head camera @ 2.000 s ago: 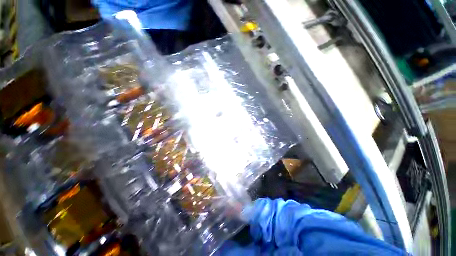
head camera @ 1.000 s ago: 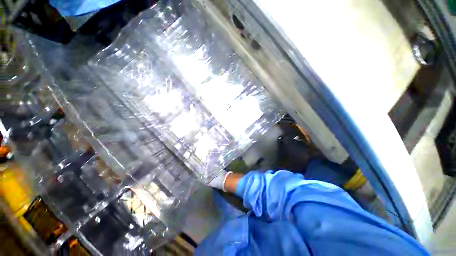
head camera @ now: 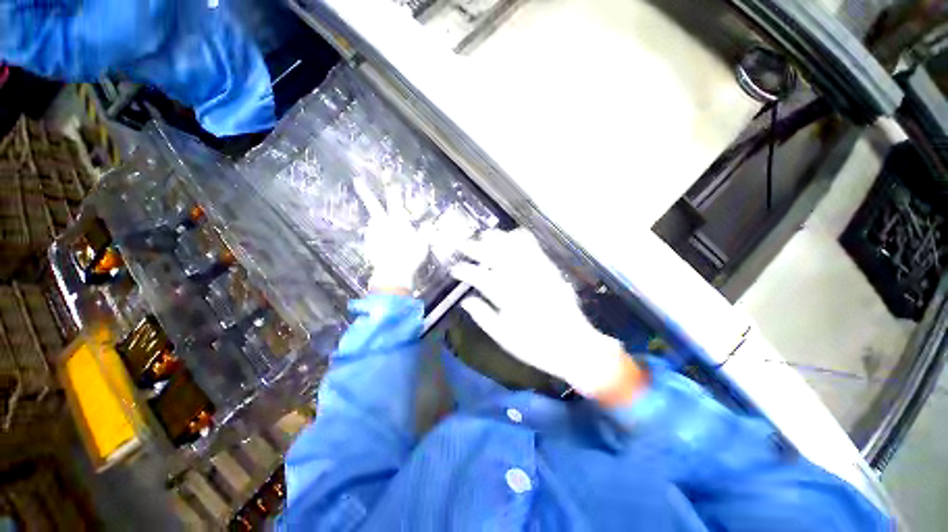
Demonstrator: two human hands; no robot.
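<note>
A shiny clear blister tray (head camera: pixel 324 171) lies in a dark tub beside the white bench edge. My left hand (head camera: pixel 395 241), in a white glove, is flat over the tray's near part with its fingers spread. My right hand (head camera: pixel 530 307), also white-gloved, reaches over the tray's near right corner. Its fingertips are washed out by glare, so whether they grip the rim cannot be told. Further left, another clear tray (head camera: pixel 234 312) holds dark and orange parts.
The curved white bench (head camera: pixel 582 104) runs along the right, with a small black box of thin silver pieces (head camera: pixel 899 234). Another person's blue sleeve (head camera: pixel 156 52) is at the upper left. A yellow-topped box (head camera: pixel 101 400) and brown partitions (head camera: pixel 224 468) are at the lower left.
The view has shifted. The clear tray, earlier large and close, now sits lower in the dark tub. Both my hands now show over it; before, only one gloved hand showed at its corner.
</note>
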